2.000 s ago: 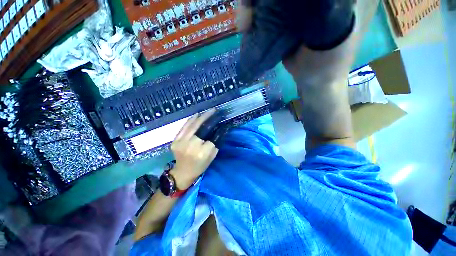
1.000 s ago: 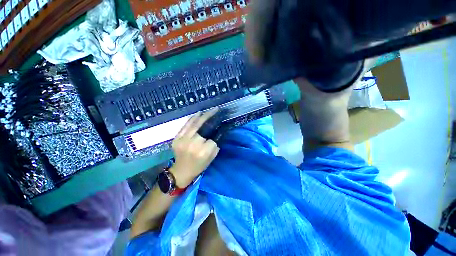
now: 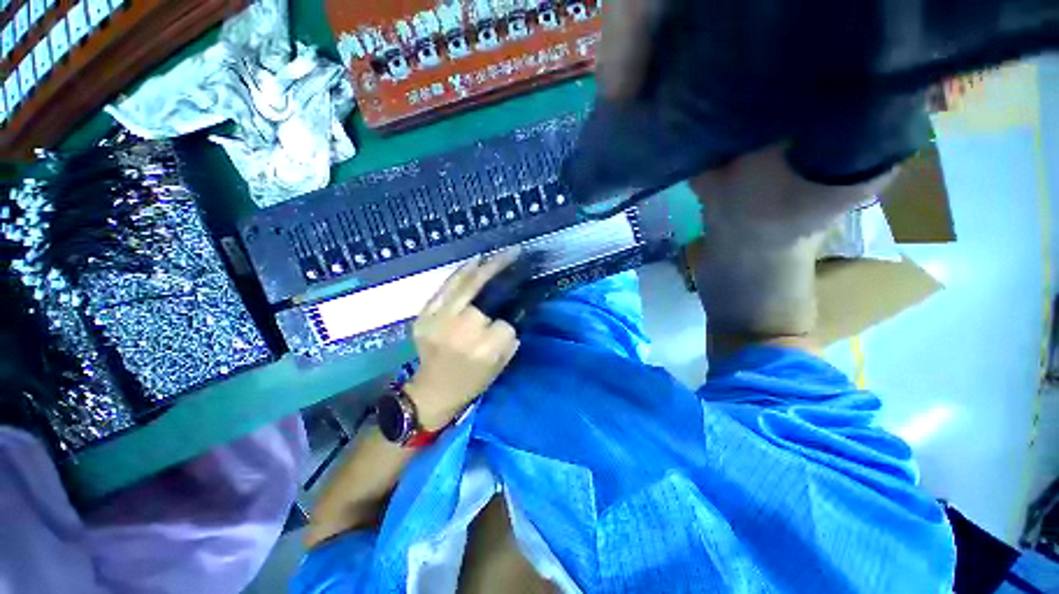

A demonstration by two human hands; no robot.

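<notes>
A black assembly jig [image 3: 406,192] lies slanted on the green bench, with a row of small black leaded components [image 3: 432,230] in it. A long shiny silver bar [image 3: 389,304] lies along its near edge. My left hand [image 3: 470,331], with black coverings on some fingers, rests on the bar near its middle; no object shows in it. My right hand [image 3: 743,128] is raised close to the camera at the upper right, dark and blurred, around a thick black electric screwdriver [image 3: 801,58]. The tool covers the jig's far right end; its tip cannot be made out.
A black parts tray [image 3: 145,400] with tiny screws [image 3: 186,313] and thin wired leads [image 3: 99,215] is at left. Behind are a crumpled white cloth [image 3: 285,128], an orange-brown component board [image 3: 465,70] and a white-pad tray [image 3: 58,58]. Another person's purple sleeve [image 3: 197,511] is lower left. Cardboard flaps [image 3: 871,296] are right.
The bench things have shifted slightly right and up in the view. The screwdriver and right hand have moved a little right. My left hand keeps its place on the bar.
</notes>
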